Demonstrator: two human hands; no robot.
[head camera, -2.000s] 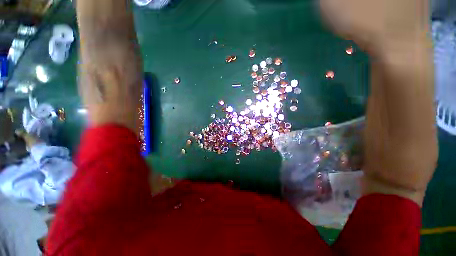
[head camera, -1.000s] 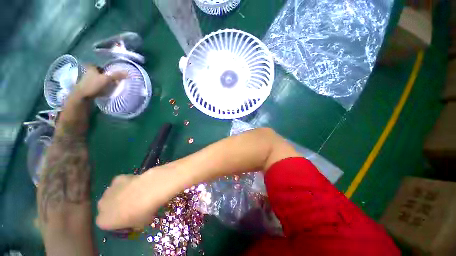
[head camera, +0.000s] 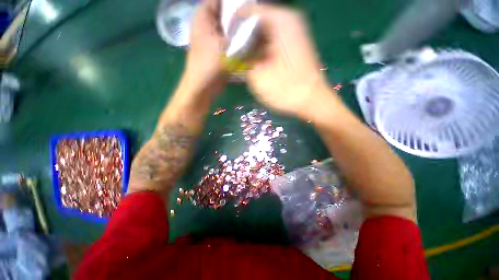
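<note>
My left hand (head camera: 207, 41), at the top centre, is closed on a blurred white fan part (head camera: 232, 11). My right hand (head camera: 284, 60) is closed beside it. The yellow face of a soft-face hammer (head camera: 236, 63) shows between the hands, below a shiny metal part; its handle is hidden. Motion blur hides the fingertips and the exact contact. A loose pile of small copper-red and silver discs (head camera: 241, 172) lies below the hands. A clear bag (head camera: 314, 205) with some discs lies under my right forearm.
A blue tray (head camera: 127, 164) full of discs stands left. A white fan grille (head camera: 437, 106) lies right beside a grey-white bar (head camera: 416, 30). Another round fan (head camera: 175, 22) is behind my left hand. A pale-handled tool (head camera: 37, 205) and blue-grey cloth (head camera: 24, 240) show at far left.
The view has swung, bringing the blue tray into sight. My left hand has left the fans at left. My right hand has risen from beside the disc pile; both hands are now together.
</note>
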